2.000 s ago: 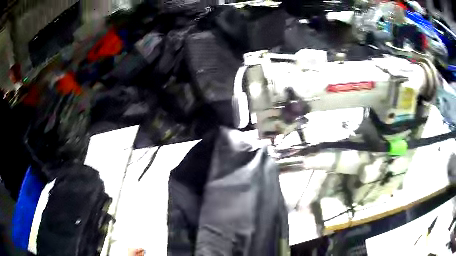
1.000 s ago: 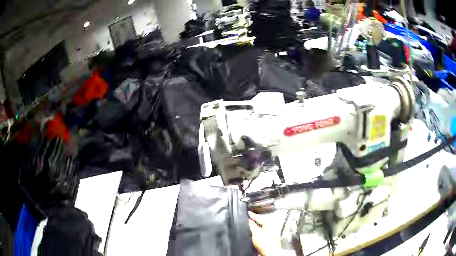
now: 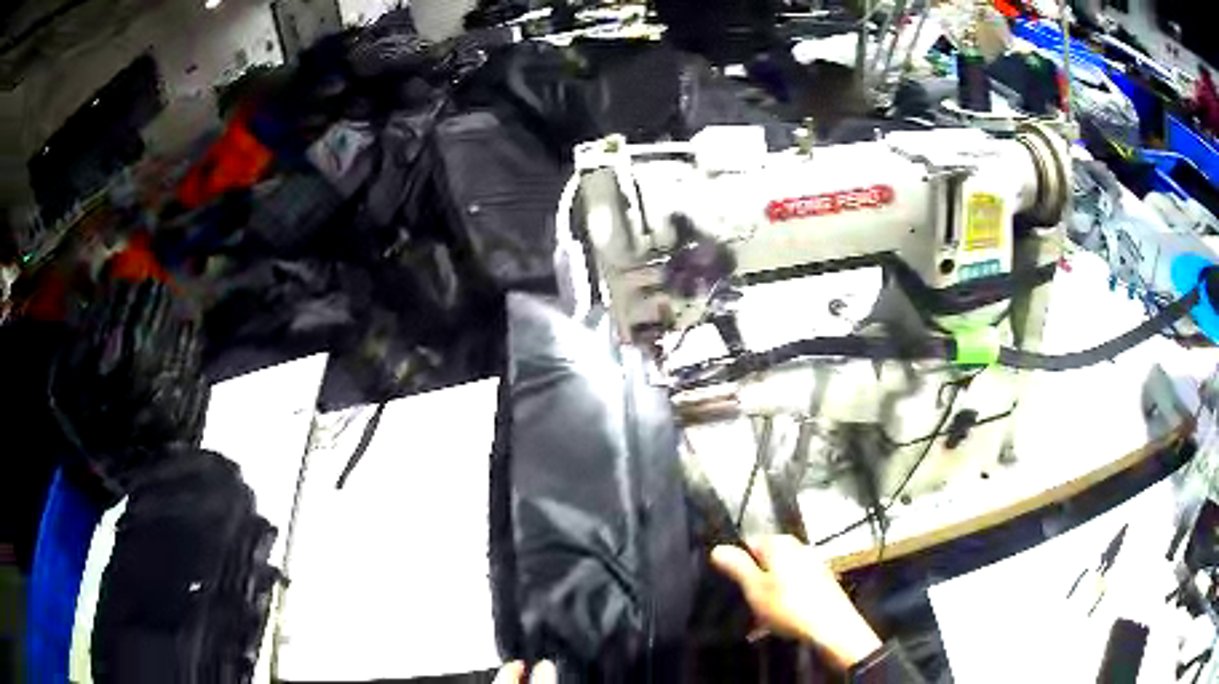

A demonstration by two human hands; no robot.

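A dark, shiny bag body [image 3: 582,481] hangs from under the left end of the white sewing machine [image 3: 829,207] down to the bottom edge. My right hand [image 3: 789,595] is at the bag's right edge, thumb and fingers on the fabric below the needle area. My left hand [image 3: 525,672] shows only as fingertips at the bottom edge, on the bag's lower left part; the rest is cut off. A black binding strip [image 3: 829,350] runs across the machine arm to the needle area, past a bright green patch [image 3: 976,346]. The needle itself is too blurred to tell.
A white tabletop [image 3: 401,535] lies left of the bag, with a thin black strip on it. A black bag stack [image 3: 181,575] and a blue crate edge [image 3: 56,575] are at far left. Black bags [image 3: 501,187] are heaped behind. A wooden table edge [image 3: 1016,505] curves at right.
The bag body reaches further down and shows more of its length. My right hand has moved down and right along its edge. My left fingertips have appeared at the bottom. The camera view has shifted.
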